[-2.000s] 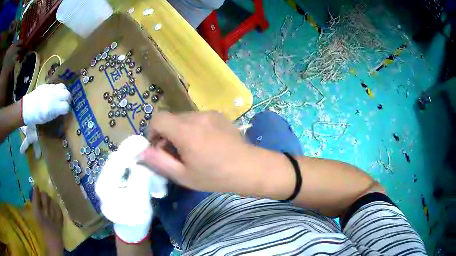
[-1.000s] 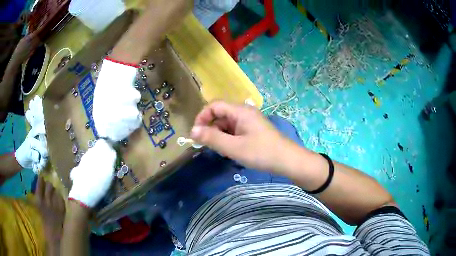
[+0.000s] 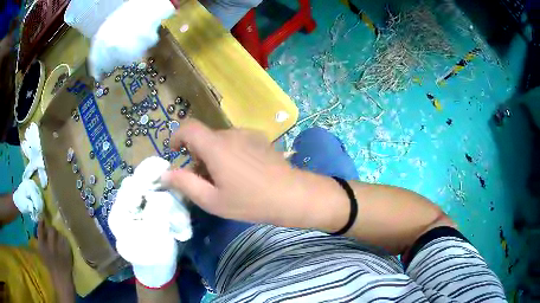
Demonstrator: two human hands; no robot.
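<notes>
My left hand (image 3: 151,228), in a white glove with a red cuff, is half curled over the near side of the cardboard tray (image 3: 207,109). A small dark spot shows on it; I cannot tell whether that is a held button. My bare right hand (image 3: 234,174) is just right of it, thumb at the glove and forefinger apart from the thumb, slightly blurred. No object shows between these fingertips. Many small round buttons (image 3: 144,119), some dark and some pale-ringed, lie loose on the tray's blue-printed bottom. My hands hide part of the tray's near right side.
Another person's blurred white-gloved hand (image 3: 127,35) is over the tray's far end. White gloves (image 3: 29,198) are at the left. Two shallow round dishes (image 3: 29,92), a red-brown basket (image 3: 44,21) and a yellow table (image 3: 248,80) surround it. A red stool (image 3: 278,41) and scrap strips (image 3: 405,53) are beyond.
The other person's gloved hand has moved from the tray's middle to its far end. My left hand is back in view, and my right hand has moved left from above my lap to it.
</notes>
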